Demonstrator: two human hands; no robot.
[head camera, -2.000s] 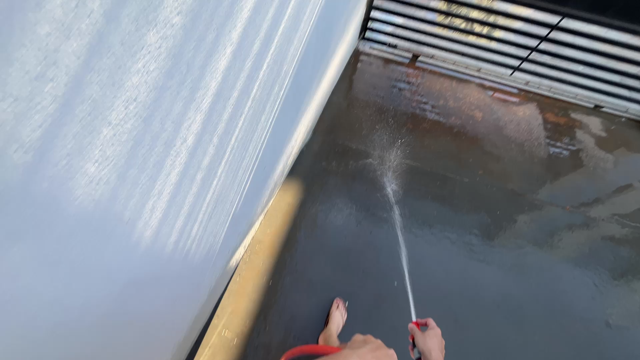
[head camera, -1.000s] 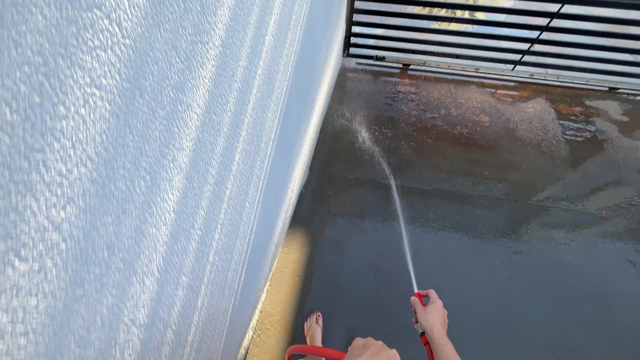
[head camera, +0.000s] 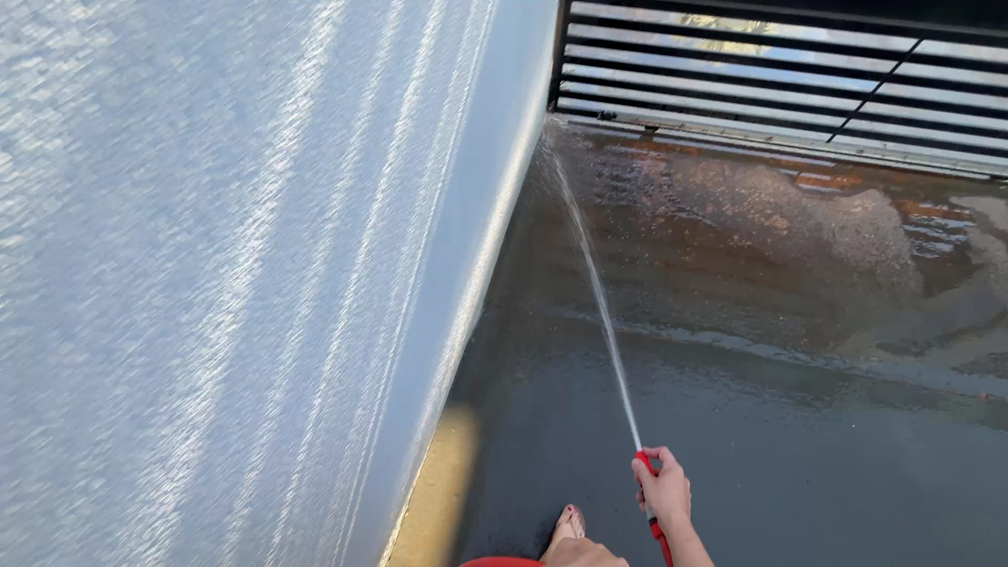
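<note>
In my right hand (head camera: 665, 487) is the red hose nozzle (head camera: 646, 466), its tip pointing up and away from me. From it a thin jet of water (head camera: 600, 291) arcs to the far left corner of the wet floor, where it breaks into spray beside the gate's lower end. The red hose (head camera: 661, 543) runs down from the nozzle and out of view. My left hand (head camera: 587, 554) shows only partly at the bottom edge, next to a red curved piece of hose (head camera: 502, 562); whether its fingers grip the hose is hidden.
A large silvery-white covered surface (head camera: 260, 260) fills the left side. Beyond the wet dark floor (head camera: 732, 457) stands a black slatted gate (head camera: 732, 71) over a metal track. A puddle (head camera: 835, 228) lies before it. My sandaled foot (head camera: 568, 524) is near a yellowish strip (head camera: 441, 480).
The water jet has shifted from the open floor toward the far left corner by the gate. My right hand still holds the nozzle.
</note>
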